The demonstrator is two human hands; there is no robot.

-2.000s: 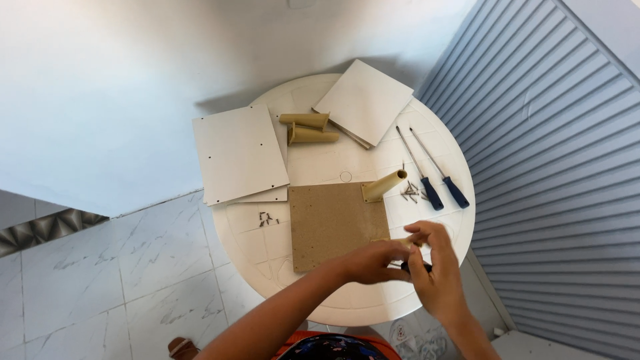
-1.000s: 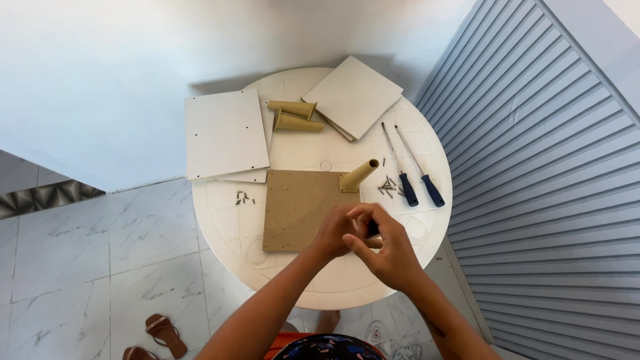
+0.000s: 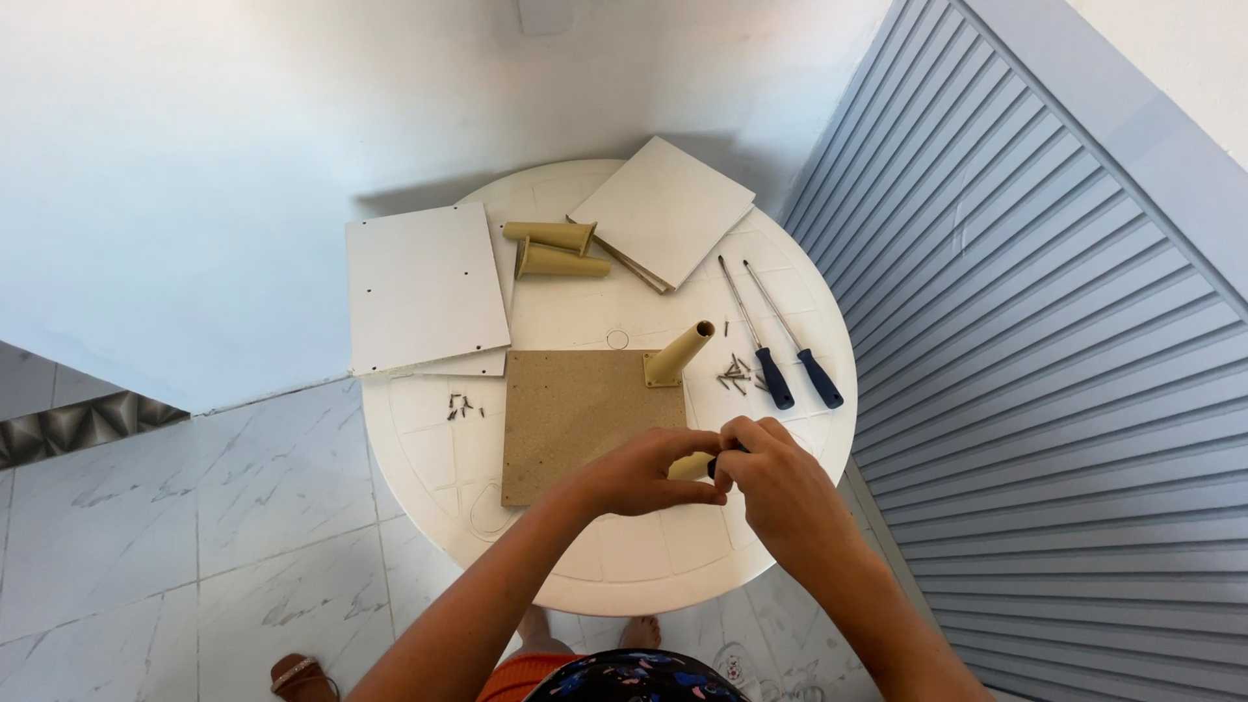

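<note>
My left hand holds a gold tapered furniture leg at the near right corner of a brown fibreboard panel. Closed around a short dark handle beside that leg is my right hand; the tool's tip is hidden. A second gold leg stands on the panel's far right corner, its square flange against the board. Two long screwdrivers with blue handles lie to the right, with loose screws near them.
Two more gold legs lie at the back of the round white plastic table. White drilled panels overhang the left edge, and other white panels lie behind. Small screws rest at the left. A ribbed grey wall borders the right side.
My hands have shifted at the panel's near right corner, and the gold leg between them now shows more than it did one second ago. The standing leg and the long screwdrivers stay in place.
</note>
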